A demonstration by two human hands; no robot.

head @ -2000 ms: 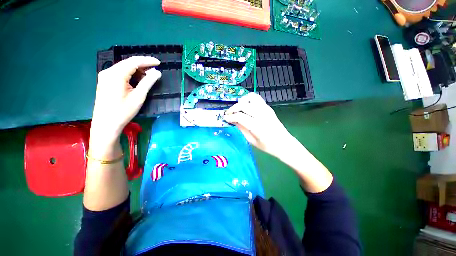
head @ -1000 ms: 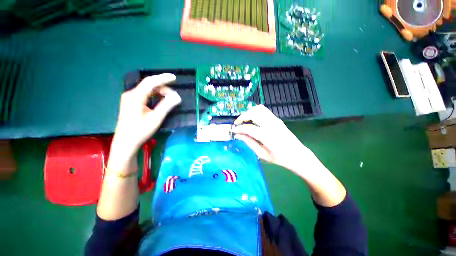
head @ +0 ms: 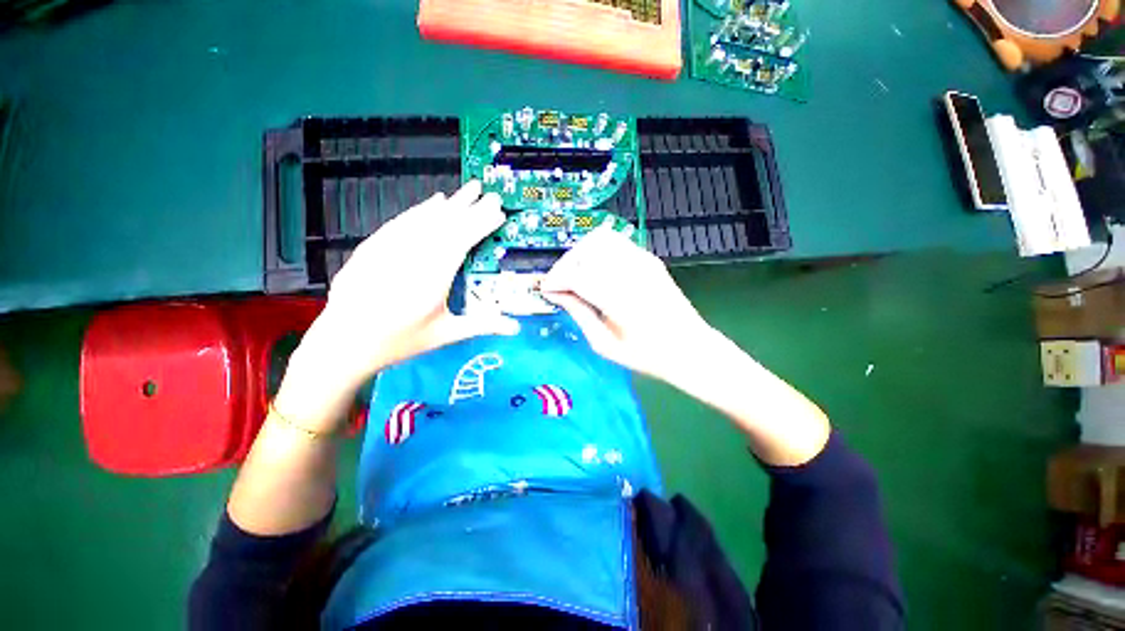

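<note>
A green PCB panel [head: 553,160] with curved boards, dark slots and white and yellow parts lies across the middle of a long black slotted rack [head: 709,191]. Its near edge, which looks white, reaches over the blue apron [head: 494,419]. My right hand [head: 623,296] is at the panel's near right part, thumb and forefinger pinched on a tiny dark component [head: 538,287]. My left hand [head: 413,277] is at the panel's near left edge, thumb and fingers apart, fingertips on or just over the board; whether it grips the edge is unclear.
A pink-orange edged tray [head: 555,37] with a yellow grid and another populated panel [head: 750,56] lie beyond the rack. A phone [head: 977,150], white papers [head: 1042,191] and an orange fan-like object [head: 1030,25] are at right. A red stool [head: 160,388] stands below left.
My left hand has moved right, from over the rack's left part to the panel's near left edge. My right hand stays pinched at the panel's near right part.
</note>
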